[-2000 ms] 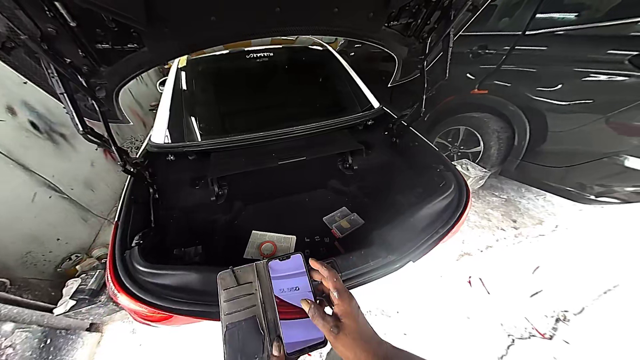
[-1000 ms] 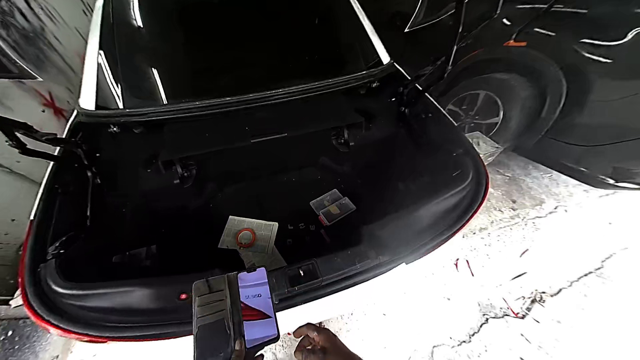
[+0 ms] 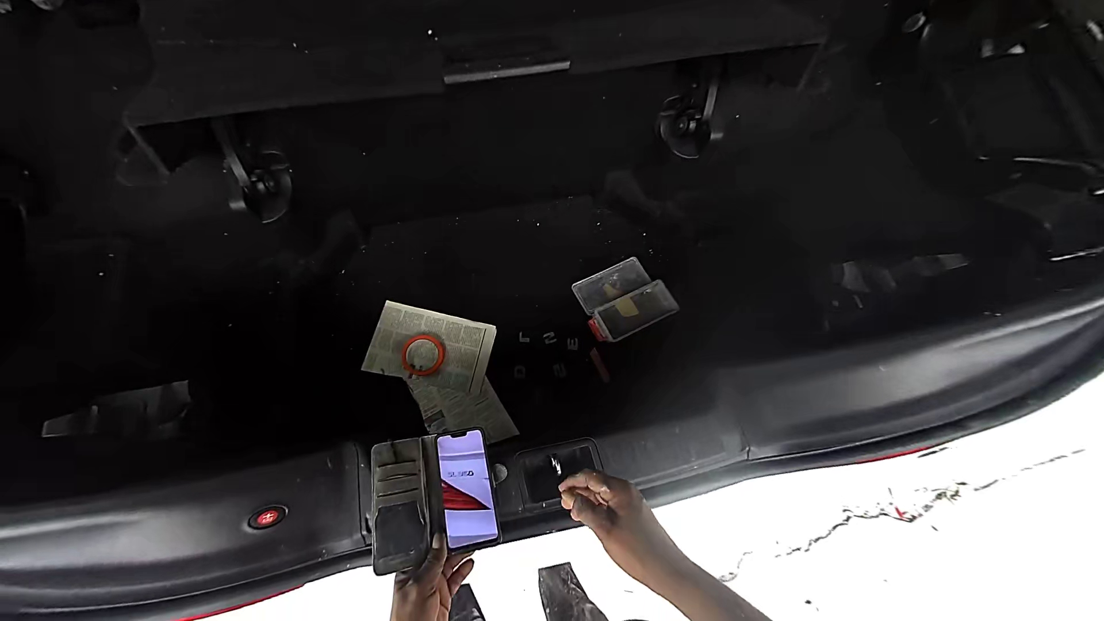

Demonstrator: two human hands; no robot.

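My left hand (image 3: pixel 429 582) holds a smartphone (image 3: pixel 467 492) in an open wallet case (image 3: pixel 400 509) over the sill of a car boot; the lit screen shows a picture. My right hand (image 3: pixel 604 509) is beside the phone above the latch recess (image 3: pixel 556 461), fingers curled, with nothing plainly seen in them. On the dark boot floor, an orange-red ring, apparently a roll of tape (image 3: pixel 423 354), lies on newspaper (image 3: pixel 466 341). Several small loose letters (image 3: pixel 549 338) lie right of the newspaper, near a red strip (image 3: pixel 599 365) and an open clear plastic case (image 3: pixel 636 310).
The boot's black sill trim (image 3: pixel 664 448) runs across in front, with a round red piece (image 3: pixel 268 517) at its left. Two hinged brackets (image 3: pixel 267 185) (image 3: pixel 686 125) hang at the back. Pale ground (image 3: pixel 906 535) lies outside the car, and a shoe (image 3: pixel 565 591) shows below.
My right hand has come away from the phone, which it touched two seconds ago, and is now over the latch recess. The view has moved closer to the boot floor.
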